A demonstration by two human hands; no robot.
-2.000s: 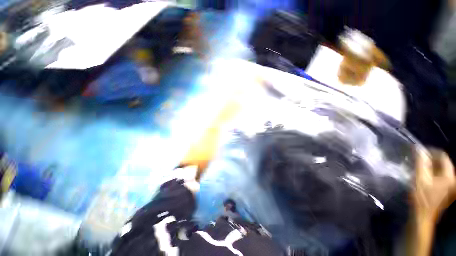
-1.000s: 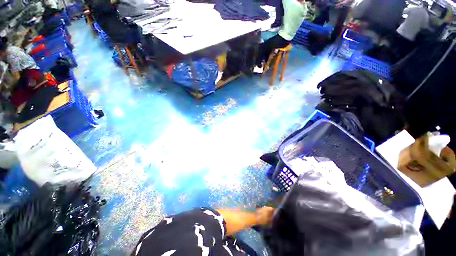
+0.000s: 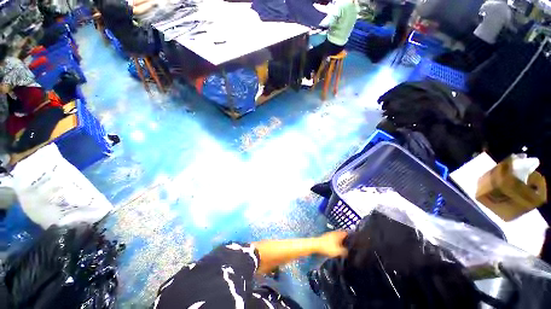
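Note:
A black garment point(image 3: 386, 262) is at the lower right, in front of the crate. Clear plastic film point(image 3: 450, 232) runs from the garment's top towards the right edge. My left hand point(image 3: 335, 243) reaches across from the patterned black sleeve and is closed at the garment's left edge; its fingertips are partly hidden by the cloth. A tan shape shows under the film at the lower right; I cannot tell whether it is my right hand. A grey-blue slotted crate point(image 3: 396, 158) holds white sheeting point(image 3: 377, 199).
A cardboard box point(image 3: 510, 192) stands on a white board point(image 3: 530, 234) at right. Black garments point(image 3: 432, 111) are heaped behind the crate. Shiny black bagged garments point(image 3: 63, 265) and a white sack point(image 3: 57, 187) lie at left. People sit around a white worktable point(image 3: 220, 36).
The black garment now shows with less film over its front, and the film stretches more to the right. My left hand has moved slightly right and up.

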